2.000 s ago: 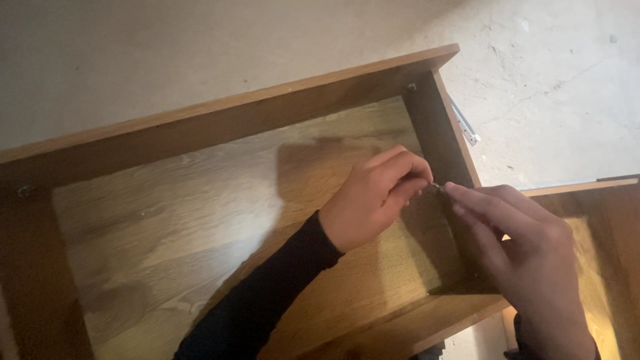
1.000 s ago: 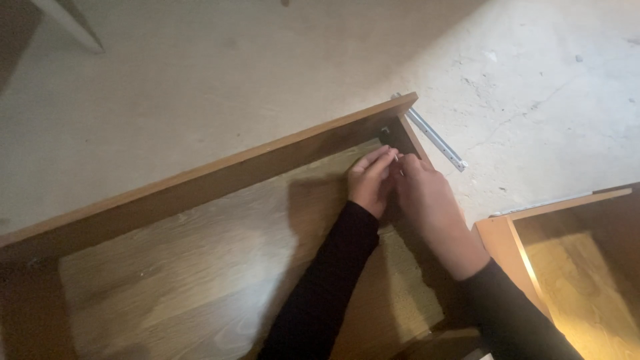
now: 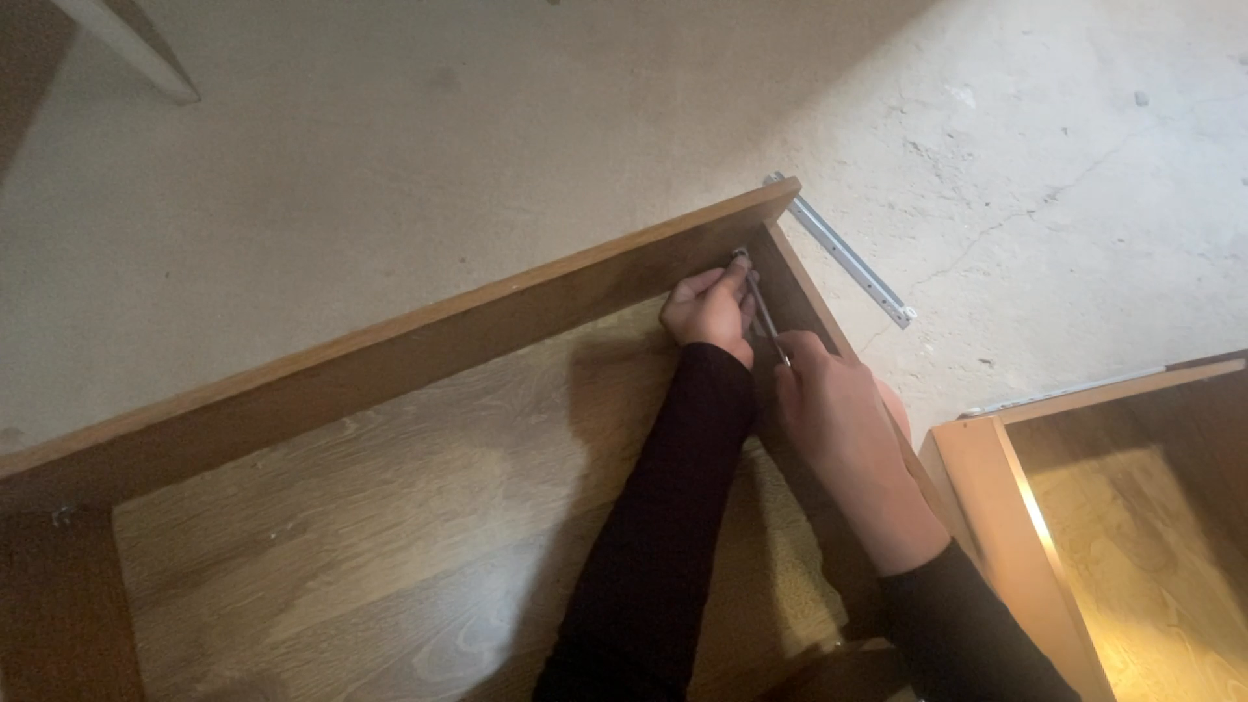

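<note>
A wooden drawer (image 3: 390,363) with a wood-grain bottom fills the left and middle of the view. My left hand (image 3: 710,314) is at its far right inner corner, fingertips closed at a small metal corner bracket (image 3: 739,253); whether they pinch a tiny part there is hidden. My right hand (image 3: 829,409) grips a screwdriver, its handle hidden in the fist. The thin metal shaft (image 3: 768,314) slants up and left, with its tip near the left fingertips and the bracket.
A metal drawer slide (image 3: 848,255) lies beyond the drawer's right corner, over the concrete floor (image 3: 439,146). Another wooden drawer (image 3: 985,439) with a slide along its edge stands at lower right. A pale leg (image 3: 136,54) shows at top left.
Both hands have gone from over the drawer's right side to its far right corner. The screwdriver shaft, not made out earlier, now shows between them. The view has shifted.
</note>
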